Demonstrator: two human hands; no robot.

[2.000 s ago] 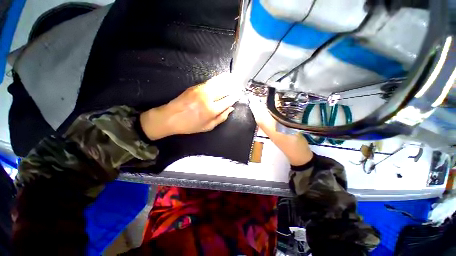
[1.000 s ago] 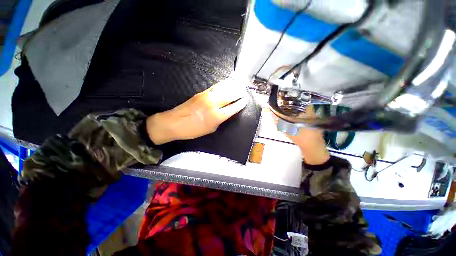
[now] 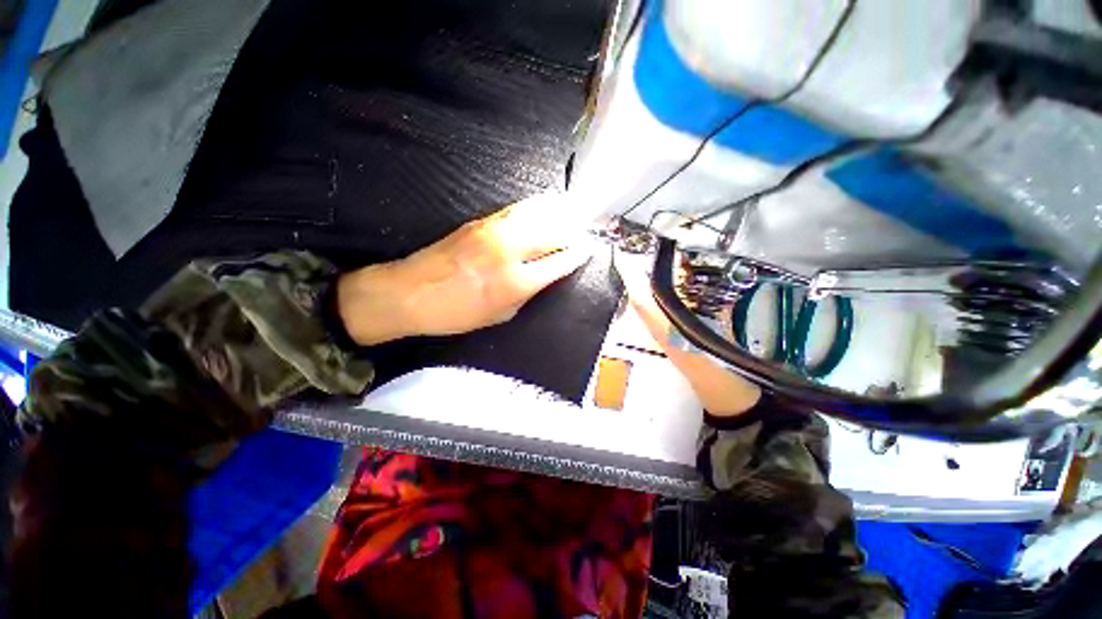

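A large black fabric panel (image 3: pixel 399 133) lies on the white table, with a lighter grey folded corner (image 3: pixel 139 121) at its left. My left hand (image 3: pixel 465 276) lies on the panel, fingertips beside the needle area (image 3: pixel 628 235) in glare. My right hand (image 3: pixel 689 357) reaches in from the lower right, fingertips near the needle area at the panel's right edge. The machine head partly hides it, and glare hides what its fingers hold. The white sewing machine (image 3: pixel 773 85) with a blue stripe stands at the upper right.
Scissors with teal-green handles (image 3: pixel 824 333) lie right of the needle area. An orange-tan tab (image 3: pixel 612 383) is on the table in front of it. A ruler tape (image 3: pixel 508 450) runs along the front edge. Blue crates (image 3: pixel 260 514) are below, left and right.
My right hand moved away to the right, beneath the machine head, then came back left to the fabric edge. My left hand stays on the panel. The view shifted slightly.
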